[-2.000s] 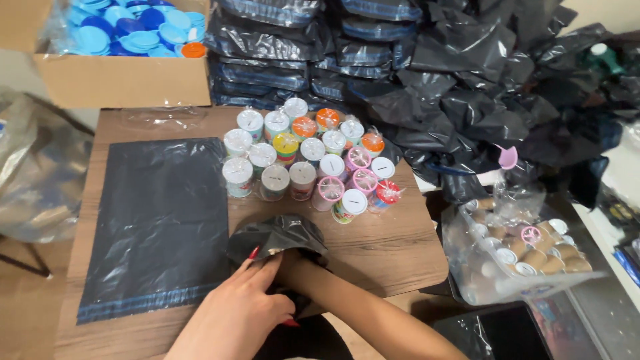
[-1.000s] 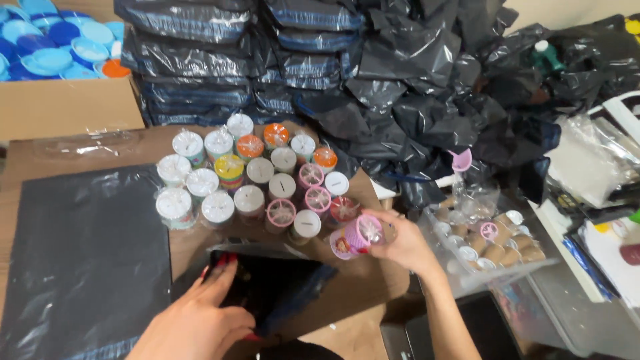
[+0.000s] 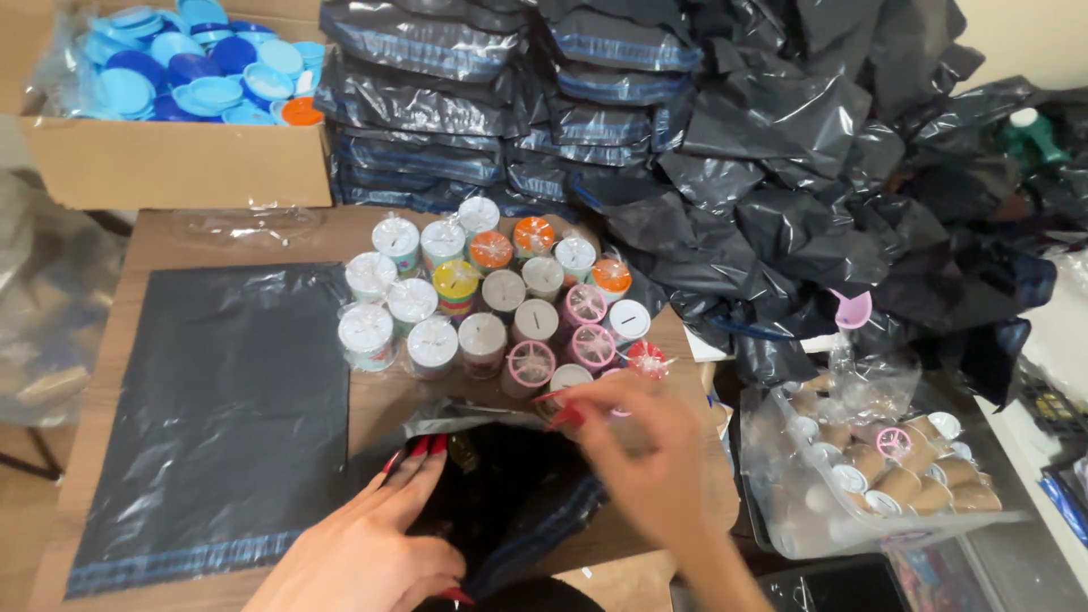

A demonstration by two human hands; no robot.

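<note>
My left hand [image 3: 378, 535] grips the near left edge of a black plastic mailing bag [image 3: 510, 501], its fingertips inside the opened mouth. My right hand [image 3: 642, 450], blurred, is over the bag's right rim beside the nearest canisters; whether it holds anything cannot be told. Behind the bag stand several small cylindrical canisters in clear wrap, with white slotted lids [image 3: 535, 320], orange lids [image 3: 534, 235], a yellow lid [image 3: 456, 276], pink lids [image 3: 532, 364] and a red lid [image 3: 648, 359]. A flat black mailing bag [image 3: 229, 408] lies to the left on the wooden table.
A cardboard box [image 3: 183, 166] of blue lids [image 3: 191, 72] stands at the back left. Stacked filled black bags [image 3: 425, 110] and a heap of black bags [image 3: 782, 195] fill the back. At right, a clear plastic bin [image 3: 790, 501] holds cardboard tubes [image 3: 926, 493]; a pink scoop-like piece [image 3: 853, 309] is above it.
My right hand held a pink canister to the right of the bag a second ago; it has moved left to the bag's rim. The bag's mouth was held by my left hand then too.
</note>
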